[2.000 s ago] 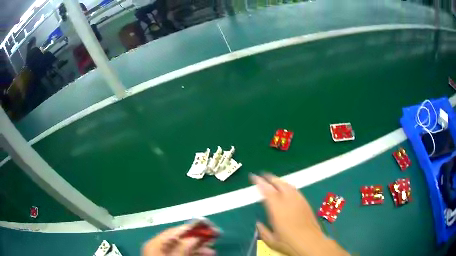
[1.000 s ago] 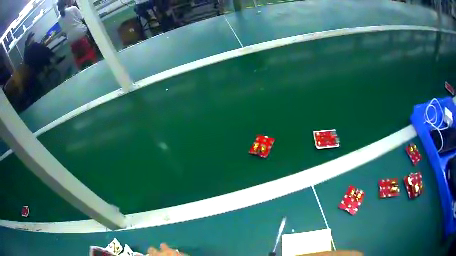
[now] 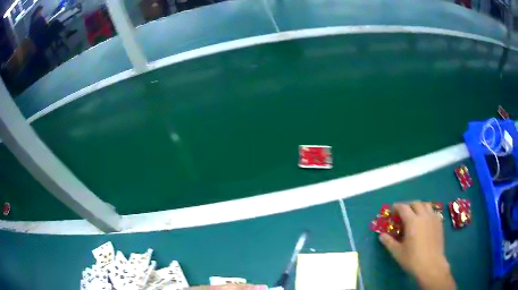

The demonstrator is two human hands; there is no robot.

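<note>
My right hand [image 3: 420, 241] is at the right of the bench, thumb and fingers around a red circuit board [image 3: 387, 221] that it partly covers. My left hand [image 3: 241, 287] is cut off by the bottom edge; only a strip shows, beside a white panel [image 3: 227, 280]. I cannot tell whether it holds that panel. Another red board [image 3: 436, 209] shows partly behind my right fingers. More red boards lie at right, one [image 3: 460, 213] and one above it [image 3: 463, 177]. A heap of white plastic panels [image 3: 128, 272] lies at lower left.
A red board in a white shell [image 3: 315, 157] lies on the green belt. A yellowish-white pad [image 3: 327, 272] and a pen-like tool [image 3: 292, 259] lie between my hands. A blue tray [image 3: 487, 195] with cable stands at right. A pale post [image 3: 51, 164] crosses the left side.
My right hand has moved right onto a loose board. The white-shelled board has shifted left in view. The rimless board is gone from the belt in view. More of the white heap shows.
</note>
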